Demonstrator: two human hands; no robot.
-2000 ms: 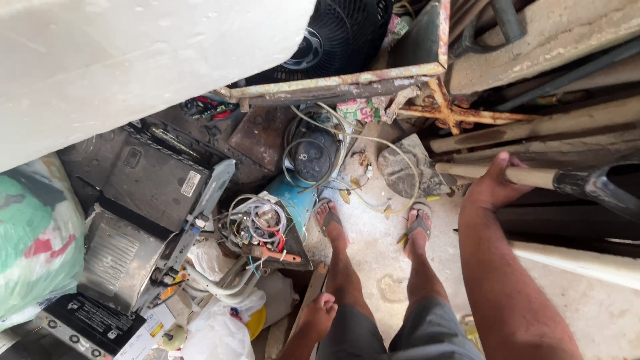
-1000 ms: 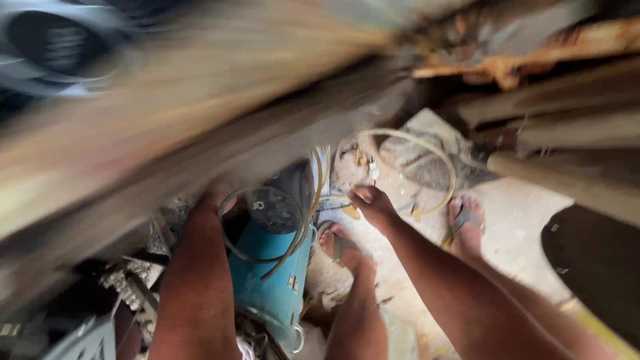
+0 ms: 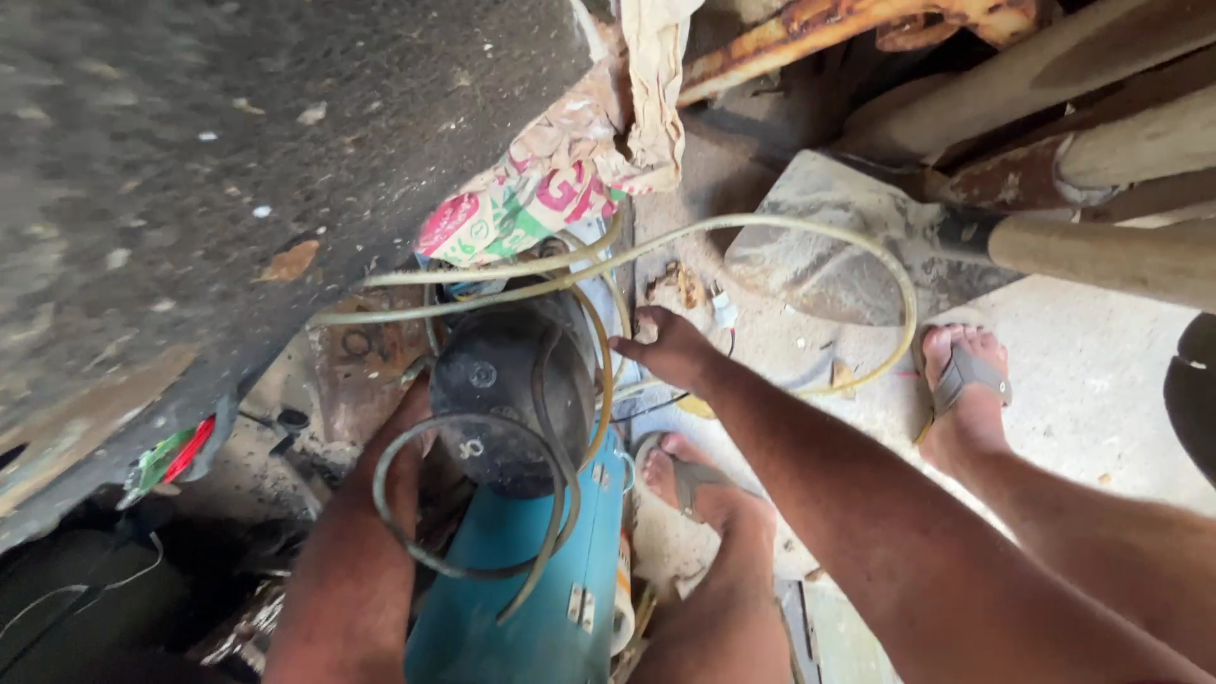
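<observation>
A round black lidded object (image 3: 499,399) sits at the end of a teal hinged box (image 3: 522,579). Pale flexible tubing (image 3: 741,223) lies over it and loops out to the right. My right hand (image 3: 670,347) is beside the tubing, thumb and index finger apart, just right of the black object; whether it touches the tube I cannot tell. At the black object's left side is my left hand (image 3: 418,418), its fingers mostly hidden, so its grip is unclear. A printed plastic bag (image 3: 513,209) lies beyond the black object.
A dark, dirty slab-like surface (image 3: 285,123) overhangs the upper left. A shovel blade (image 3: 836,237) rests on the floor, with wooden handles (image 3: 1121,161) and a rusty metal bar (image 3: 788,38) nearby. A small white plug (image 3: 724,309) lies beside the blade. My sandalled feet stand on the right.
My right hand has left the wooden handle it was on two seconds ago and is now by the tubing. My left hand has moved to the black object's side. The view is much closer.
</observation>
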